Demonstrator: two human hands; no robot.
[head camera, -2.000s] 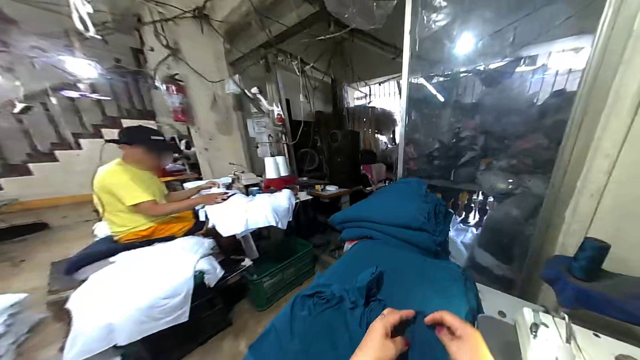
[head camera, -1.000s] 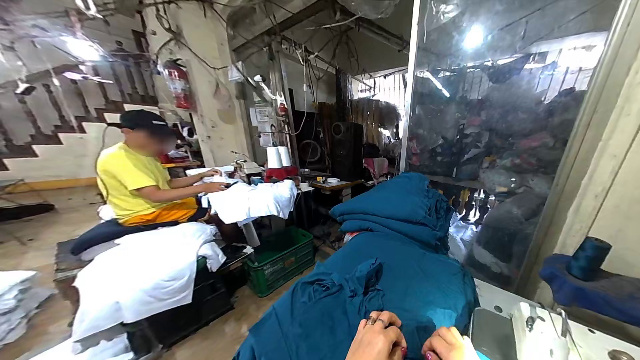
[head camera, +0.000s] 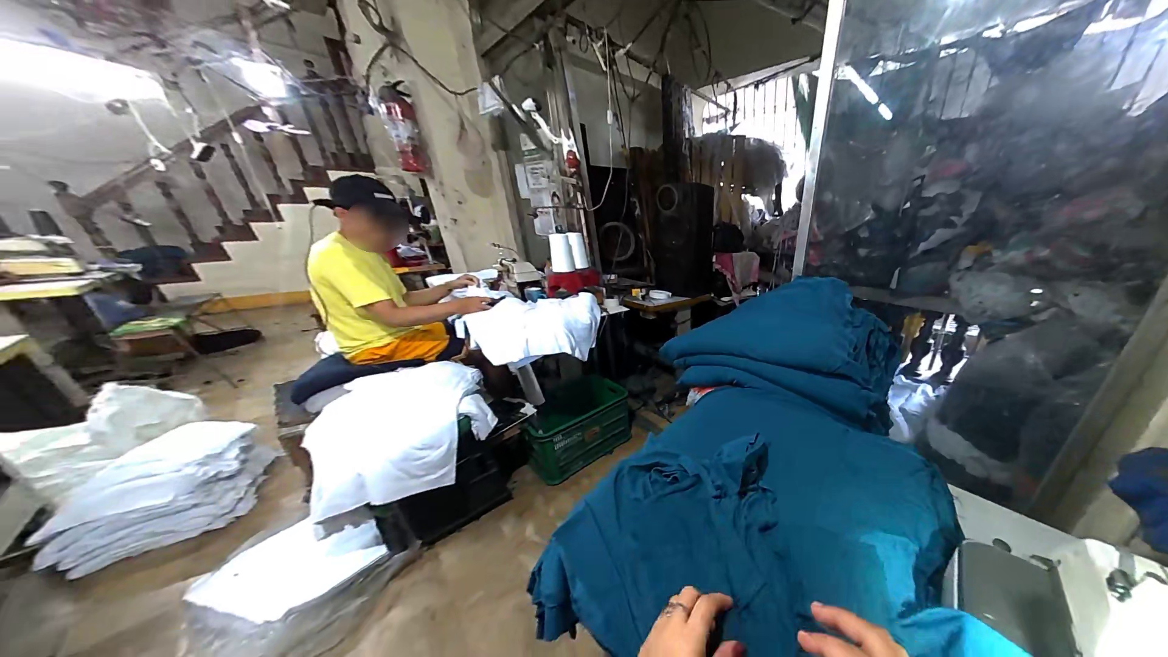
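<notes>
Teal fabric (head camera: 821, 474) lies in a broad heap before me, with a rumpled piece (head camera: 675, 520) at its near left. Folded teal cloth (head camera: 776, 338) is stacked at the heap's far end. My left hand (head camera: 686, 625) is at the bottom edge of the view, fingers bent over the rumpled piece; whether it pinches the cloth cannot be told. A ring is on one finger. To its right, my right hand (head camera: 849, 631) is over the teal cloth with its fingers apart and nothing visible between them. The lower parts of both hands are cut off by the frame.
A sewing machine (head camera: 1109, 593) stands at the right edge. A person in a yellow shirt (head camera: 351, 283) sits at another machine, handling white cloth (head camera: 534, 328). A green plastic crate (head camera: 579, 433) is on the floor. White cloth stacks (head camera: 164, 493) lie left; a glass partition (head camera: 995, 228) rises right.
The view has swung to the right side's loss, showing more of the left. My hands, close together one second ago, are now farther apart.
</notes>
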